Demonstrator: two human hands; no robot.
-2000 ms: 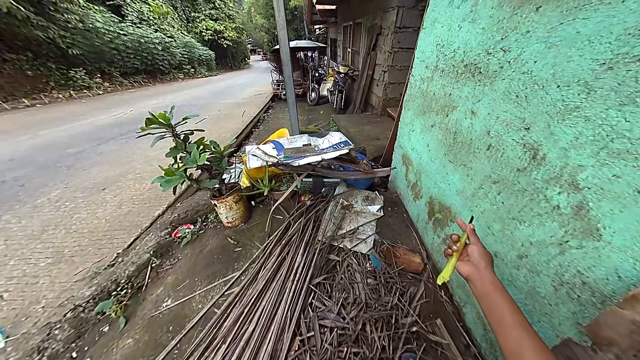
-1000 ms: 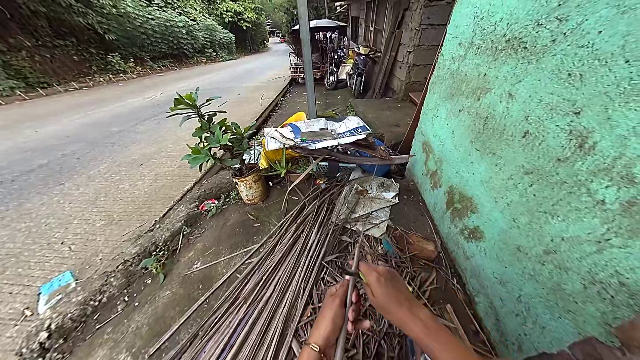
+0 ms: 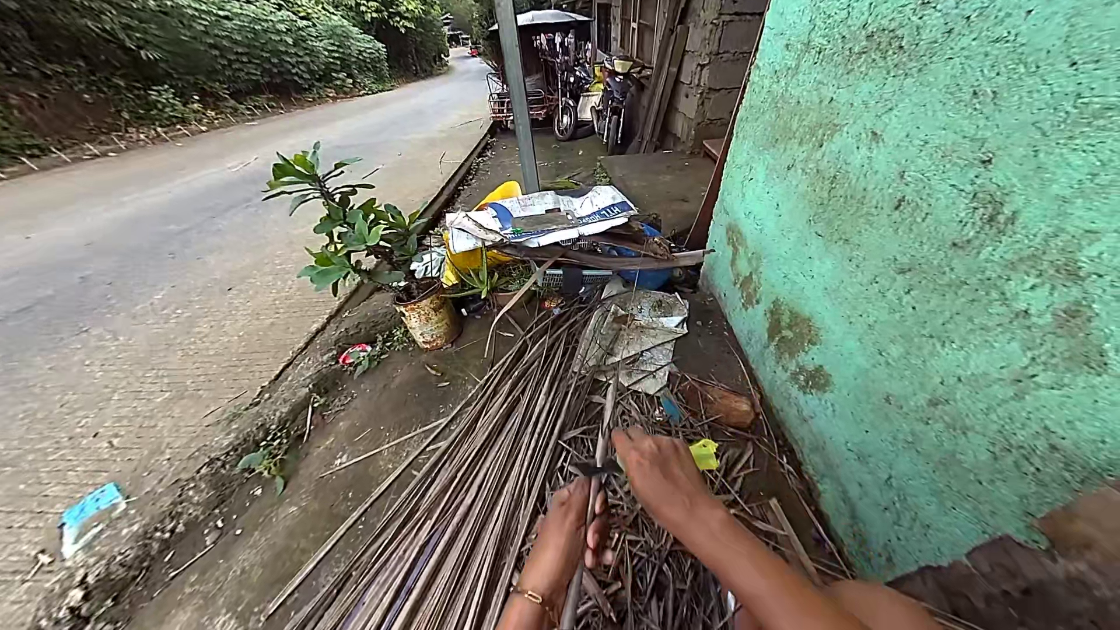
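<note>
My left hand (image 3: 569, 525), with a bracelet at its wrist, grips a long dry palm stalk (image 3: 575, 599) that points away from me. My right hand (image 3: 652, 468) is closed just beyond it, on a small knife. The knife's dark blade (image 3: 598, 470) lies across the stalk between my hands; its yellow-green handle (image 3: 704, 453) shows past the right hand, whose fingers hide the rest. Left of my hands lies a fanned pile of long dry palm leaf strips (image 3: 472, 490). Short dry leaf scraps (image 3: 665, 560) cover the ground below my hands.
A green wall (image 3: 919, 262) rises at the right, with a cut log (image 3: 722, 404) near its foot. Ahead are a crumpled sheet (image 3: 643, 337), a heap topped by a printed sack (image 3: 560, 214), a potted plant (image 3: 429, 319) and a metal post (image 3: 518, 96). A road (image 3: 175, 262) runs along the left.
Two seconds ago my right hand was raised by the wall with the yellow-green-handled knife. It has come down to the stalk beside my left hand, which came into view one second ago.
</note>
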